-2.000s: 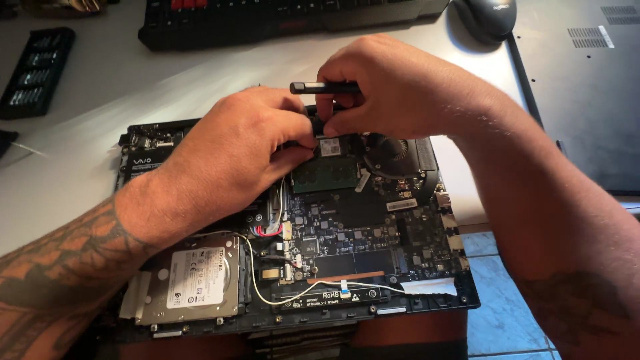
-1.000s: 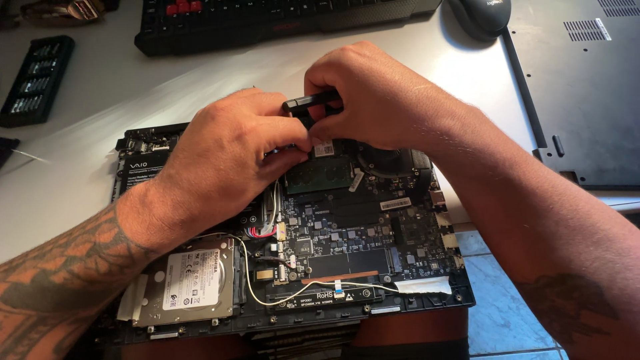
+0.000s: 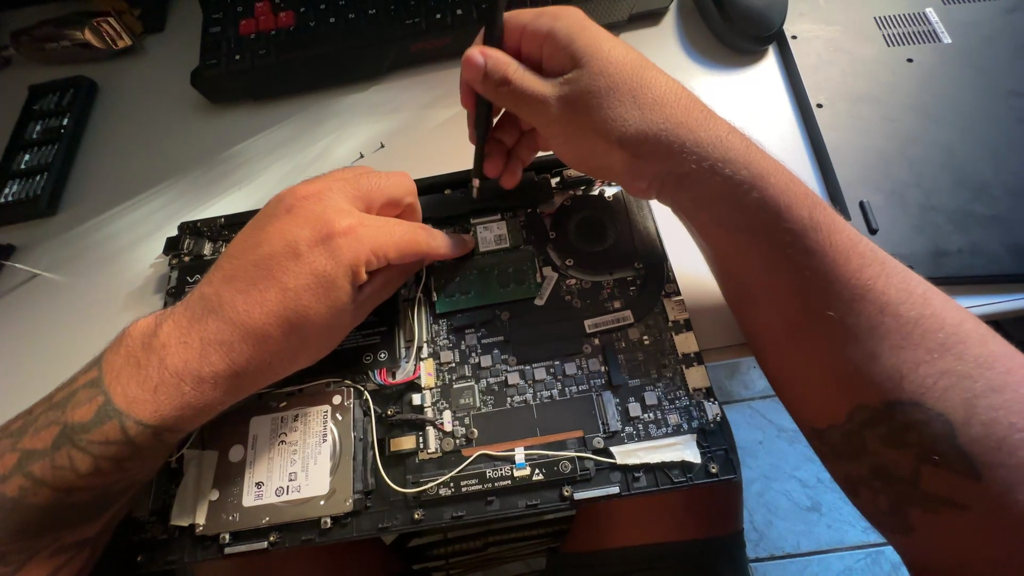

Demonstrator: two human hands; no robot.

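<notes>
An opened laptop base (image 3: 544,336) lies with its inner parts showing. My right hand (image 3: 528,104) grips a slim black screwdriver (image 3: 483,120), held nearly upright with its tip pointing down near the rear edge. My left hand (image 3: 344,256) rests over the battery side, its index fingertip touching beside the small wireless card (image 3: 492,236). Its other fingers are partly hidden, and I cannot tell whether they hold anything. Below the card is a green memory module (image 3: 488,282); to the right sits the cooling fan (image 3: 594,234). A Toshiba hard drive (image 3: 288,460) fills the near left corner.
Behind the laptop lie a black keyboard (image 3: 344,40), a mouse (image 3: 740,20) and small screws (image 3: 370,152). A screwdriver bit case (image 3: 44,144) is at the left. The laptop's bottom cover (image 3: 936,144) lies at the right. A thin white cable (image 3: 376,448) crosses the near side.
My right hand has turned the screwdriver from roughly level to nearly upright. It has moved apart from my left hand, and the wireless card shows more fully.
</notes>
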